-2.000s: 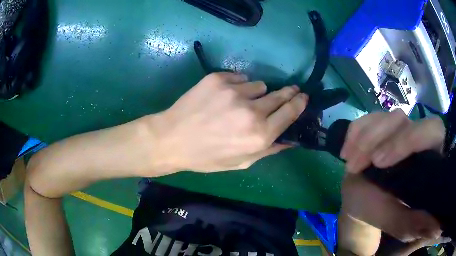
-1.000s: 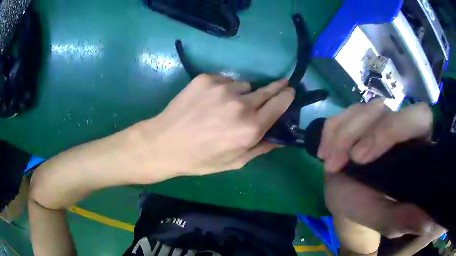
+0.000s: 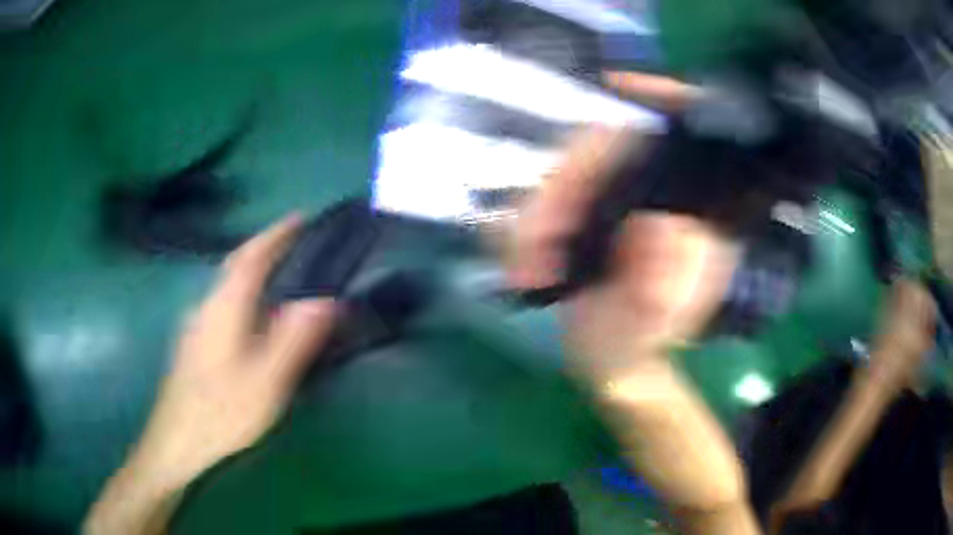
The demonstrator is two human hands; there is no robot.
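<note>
The frame is strongly blurred. My left hand (image 3: 235,361) holds a black clip part (image 3: 326,256) between thumb and fingers, above the green bench. My right hand (image 3: 637,282) is closed around the thick black electric screwdriver (image 3: 700,157), near the blue-sided white screw feeder (image 3: 439,157). The screwdriver's bit cannot be made out. Another black part with a thin arm (image 3: 172,209) lies on the bench, beyond and left of my left hand. Whether the clip has a curved arm joined to it is too blurred to tell.
The green bench (image 3: 418,428) spans the left and middle. A dark heap (image 3: 758,277) lies beyond my right hand. At the lower right another person's arm (image 3: 862,402) and dark clothing show beside the bench. A dark object is cut off at the left edge.
The view has swung right, so the feeder appears further left. My left hand has moved from the earlier black part to hold a black clip. My right hand still holds the screwdriver, now away from the part.
</note>
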